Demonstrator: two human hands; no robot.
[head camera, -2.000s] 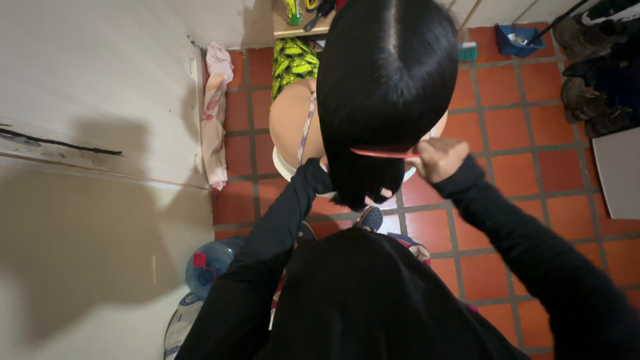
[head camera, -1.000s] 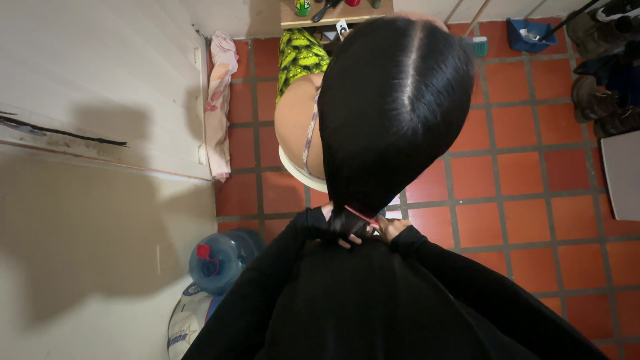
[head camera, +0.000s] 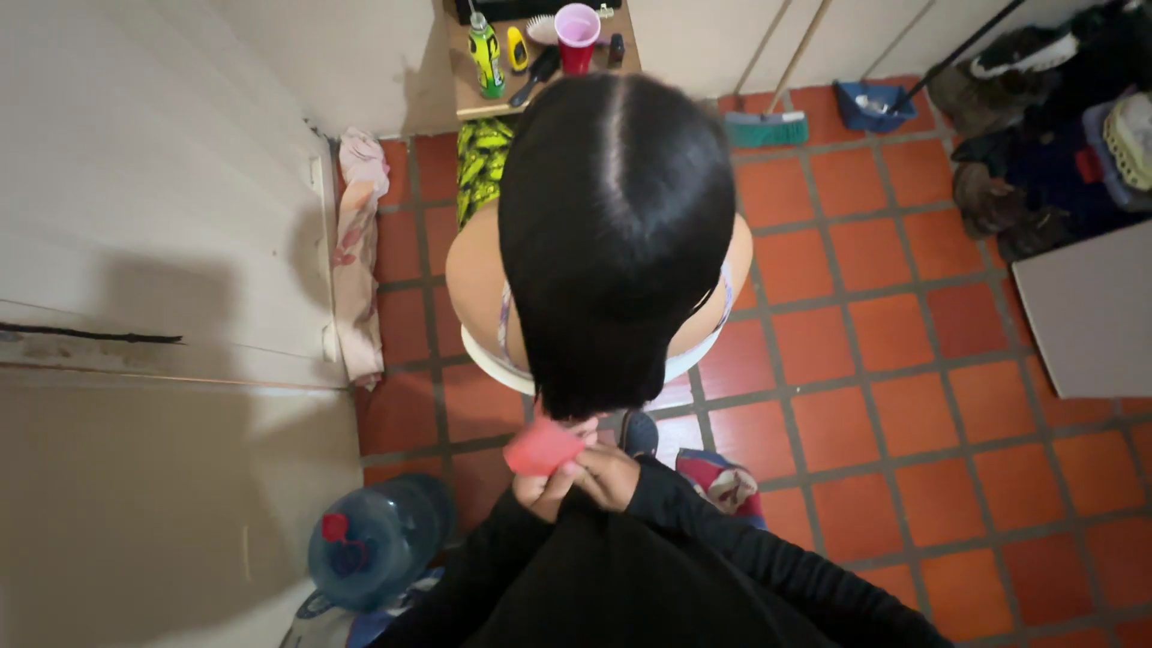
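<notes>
A person sits with their back to me on a white seat (head camera: 493, 367), their long, straight dark hair (head camera: 621, 243) parted in the middle and hanging down the back. Just below the hair's ends, my left hand (head camera: 543, 490) grips a flat pinkish-red item, blurred, probably a comb (head camera: 543, 447). Close against it, my right hand (head camera: 608, 475) touches the item's right side near the hair tips. Whether my right fingers also pinch some hair cannot be told.
Beyond the person, a wooden table (head camera: 490, 110) holds a red cup (head camera: 577, 45), a green bottle (head camera: 486, 58) and hairbrushes. A blue water jug (head camera: 378, 540) stands lower left. A broom (head camera: 765, 129), dustpan (head camera: 875, 105) and shoes (head camera: 985, 198) are at the upper right.
My hands had been on the gathered hair; the hair now hangs spread above them. The pinkish-red item, in my right hand two seconds ago, is now at my left hand.
</notes>
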